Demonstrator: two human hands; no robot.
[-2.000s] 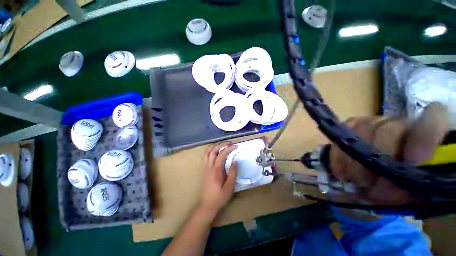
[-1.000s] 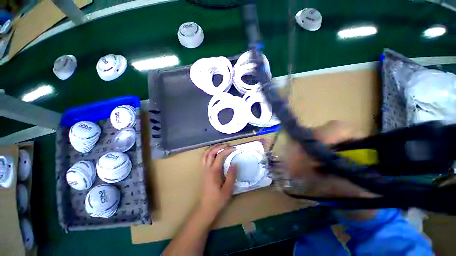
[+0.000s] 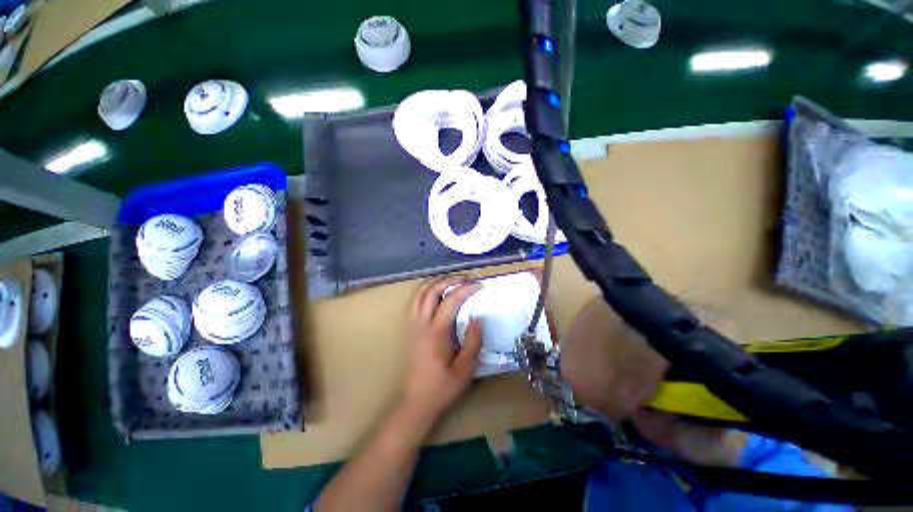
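A round white housing (image 3: 498, 315) lies in the white square fixture (image 3: 544, 332) on the cardboard. My left hand (image 3: 445, 345) rests on the left side of the housing, fingers curled over its edge. My right hand (image 3: 621, 360) is closed around the black and yellow electric screwdriver (image 3: 701, 398), partly hidden behind the thick black cable (image 3: 641, 300). The metal screwdriver nose (image 3: 541, 362) is at the fixture's lower right edge. Whether the tip touches the part cannot be told.
A dark tray (image 3: 370, 215) behind the fixture holds piled white rings (image 3: 469, 210). A housing tray (image 3: 118, 330) with stacked housings stands left. A right-hand tray (image 3: 801, 230) holds a plastic bag with white parts. Round units sit on the green conveyor (image 3: 300, 60) at the back.
The screwdriver and my right hand have moved down and toward me, and the nose has shifted to the fixture's lower right. The cable has swung right. My left hand keeps its hold.
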